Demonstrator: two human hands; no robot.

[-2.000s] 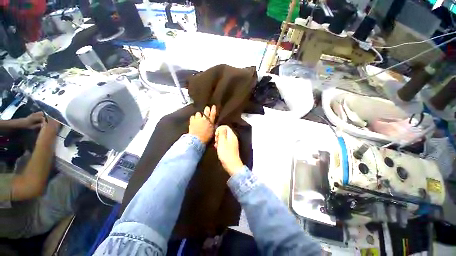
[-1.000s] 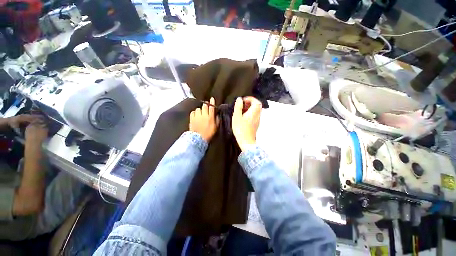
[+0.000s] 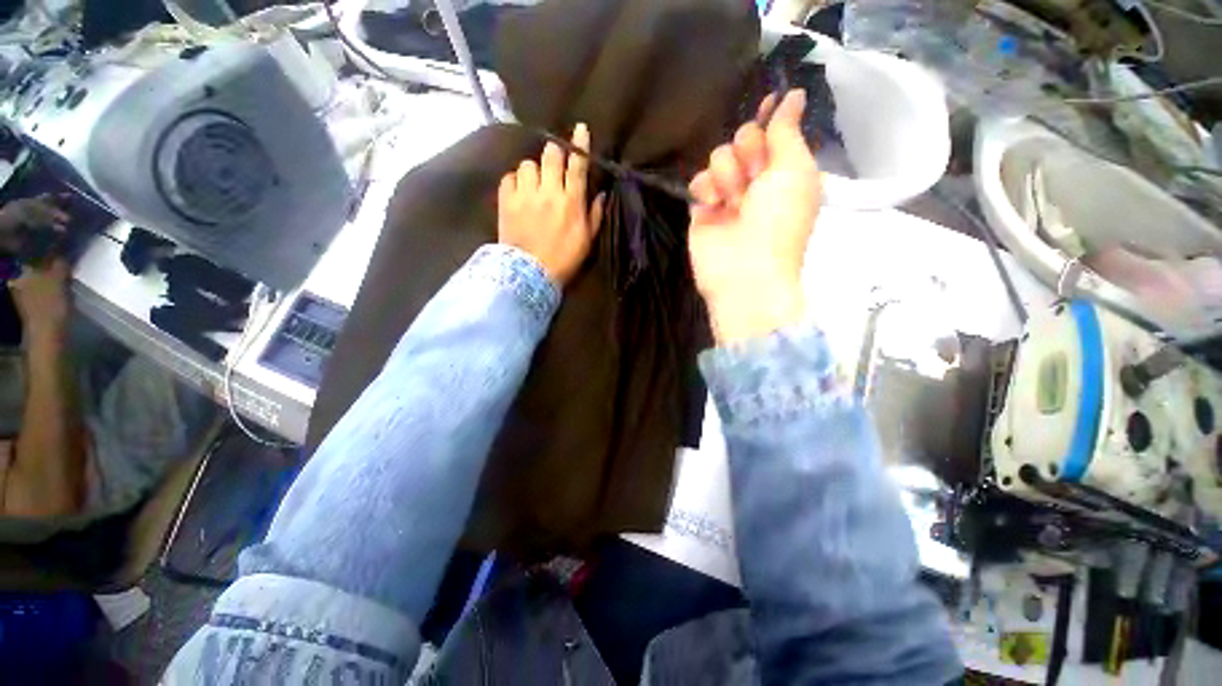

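A large dark brown part-sewn garment (image 3: pixel 536 389) lies over the white table edge towards my lap, gathered at its middle. A thin dark strip (image 3: pixel 657 180) runs across the gathers between my hands. My left hand (image 3: pixel 550 208) lies on the cloth left of the gathers, fingers up at the strip; whether it grips the strip is hard to tell. My right hand (image 3: pixel 759 201) is closed on the strip's right part and raised to the right of the gathers. Thin dark threads or folds bunch below the strip.
An overlock machine (image 3: pixel 1112 402) with a blue stripe stands at right. White tubs (image 3: pixel 911 114) hold dark scraps and, farther right, pale cloth (image 3: pixel 1166 275). A neighbouring sewing machine (image 3: pixel 221 161) stands at left. Another person's arm (image 3: pixel 40 375) shows at the left edge.
My right hand has moved away from my left, right and upward, stretching the strip across the gathers. The view has shifted, so the cloth and hands look nearer.
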